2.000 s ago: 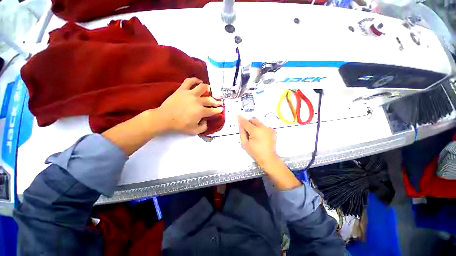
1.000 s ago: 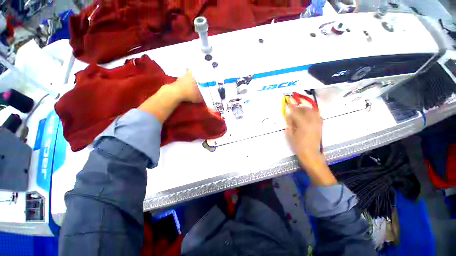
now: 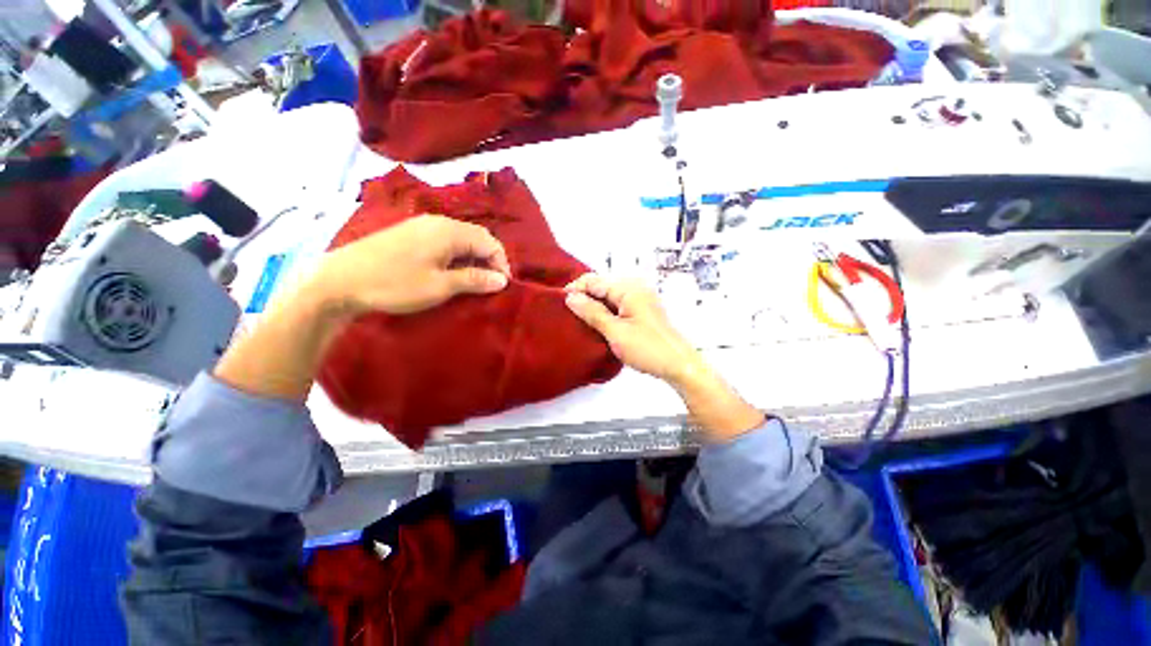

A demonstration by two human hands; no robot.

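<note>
A dark red garment [image 3: 505, 360] lies on the white machine table, left of the needle and presser foot [image 3: 692, 263]. My left hand [image 3: 436, 268] pinches the red fabric between thumb and fingers near the garment's middle. My right hand [image 3: 619, 322] pinches the fabric at the garment's right side, a short way from the left hand. A stretch of fabric edge runs between the two pinches. The snips [image 3: 858, 293], with one yellow and one red handle, lie on the table right of the needle, on a dark cord.
The JACK machine head [image 3: 808, 189] spans the right and centre. More red garments [image 3: 505, 88] are heaped behind it. A grey vented motor housing [image 3: 133, 303] stands at left. Red pieces [image 3: 404, 581] and black bundles [image 3: 1010, 517] fill blue crates below the table's front edge.
My right hand has left the snips and moved to the garment, now pinching it. The garment has come away from the needle and turned. The view has shifted left.
</note>
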